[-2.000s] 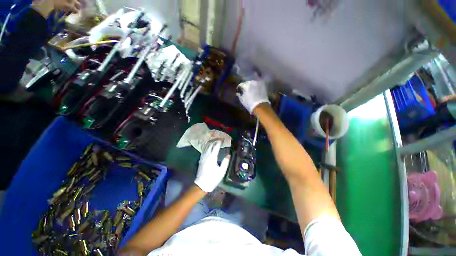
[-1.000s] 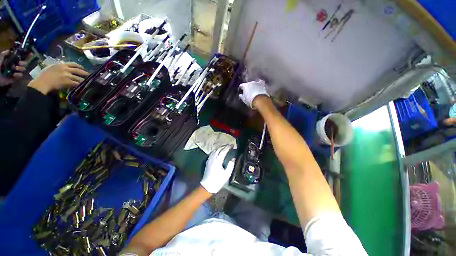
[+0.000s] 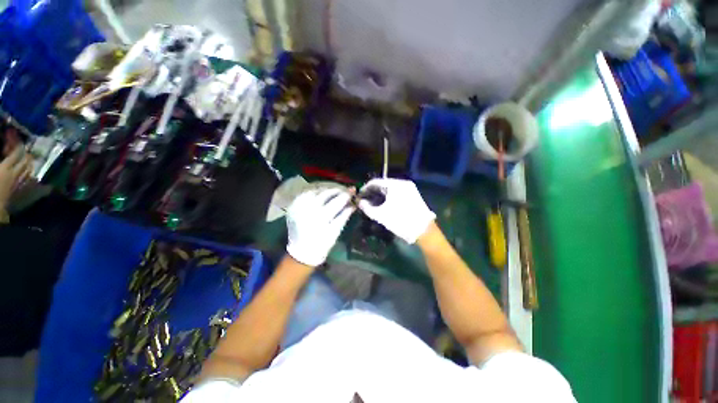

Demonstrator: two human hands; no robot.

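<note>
My left hand (image 3: 317, 225), in a white glove, and my right hand (image 3: 398, 209), also gloved, meet in front of me with fingertips together. A small dark part (image 3: 371, 194) is in my right fingers; its kind is too blurred to tell. My left fingertips touch a small brownish bit (image 3: 353, 197) beside it. The motor and gear unit (image 3: 370, 241) lies on the bench below my hands, mostly hidden by them. Its silver rod (image 3: 386, 157) points away from me. The off-white rag (image 3: 285, 194) lies partly behind my left hand.
A blue bin (image 3: 67, 315) of brass-coloured parts stands lower left. Stacked black units (image 3: 193, 177) lie at left. A white pot (image 3: 528, 138) with a reddish stick, a blue tray (image 3: 440, 146), a yellow tool (image 3: 496, 238) and a green conveyor (image 3: 582, 260) are at right. Another person's hand (image 3: 11, 171) shows far left.
My right hand has come back from the rear of the bench to meet my left hand over the unit. My left hand has lifted off the rag. The other person's hand has moved away from the stacked units.
</note>
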